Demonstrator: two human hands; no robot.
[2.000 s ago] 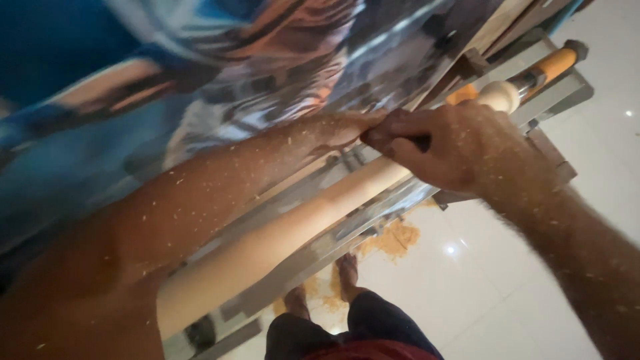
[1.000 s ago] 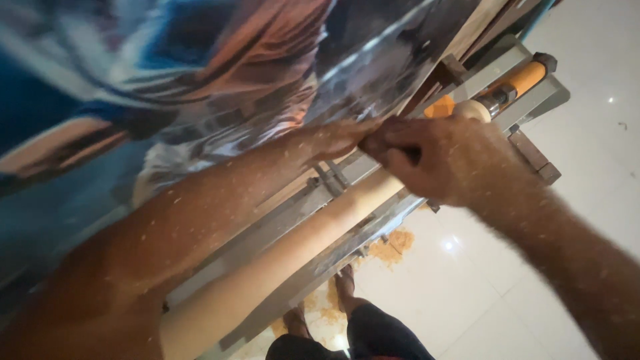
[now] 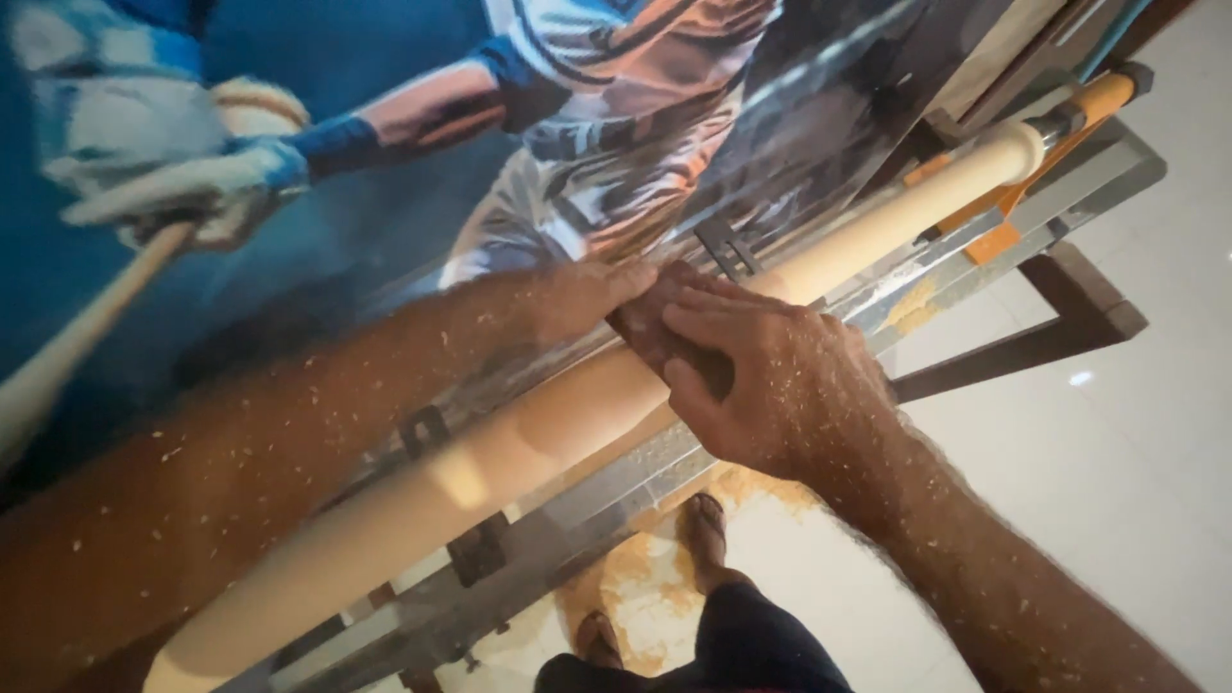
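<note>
A pale wooden baseball bat (image 3: 577, 414) is mounted on a wood lathe, its thick barrel at lower left and its knob (image 3: 1020, 152) at upper right. A dark brown sheet, apparently sandpaper (image 3: 647, 322), lies across the bat's middle. My left hand (image 3: 602, 294) reaches over from the far side, its fingertips at the sheet's upper end; its grip is partly blurred. My right hand (image 3: 770, 375) is closed on the sheet from the near side, fingers over the bat. Fine wood dust clings to both forearms.
The lathe's metal bed (image 3: 654, 472) runs beneath the bat, with an orange tailstock part (image 3: 1107, 101) at upper right. A dark bracket (image 3: 1078, 308) juts out over the tiled floor. Sawdust (image 3: 654, 587) lies around my feet. A large baseball picture (image 3: 385, 192) stands beyond the lathe.
Both hands have moved along the bat, away from the knob and toward the barrel, with the brown sheet still between them.
</note>
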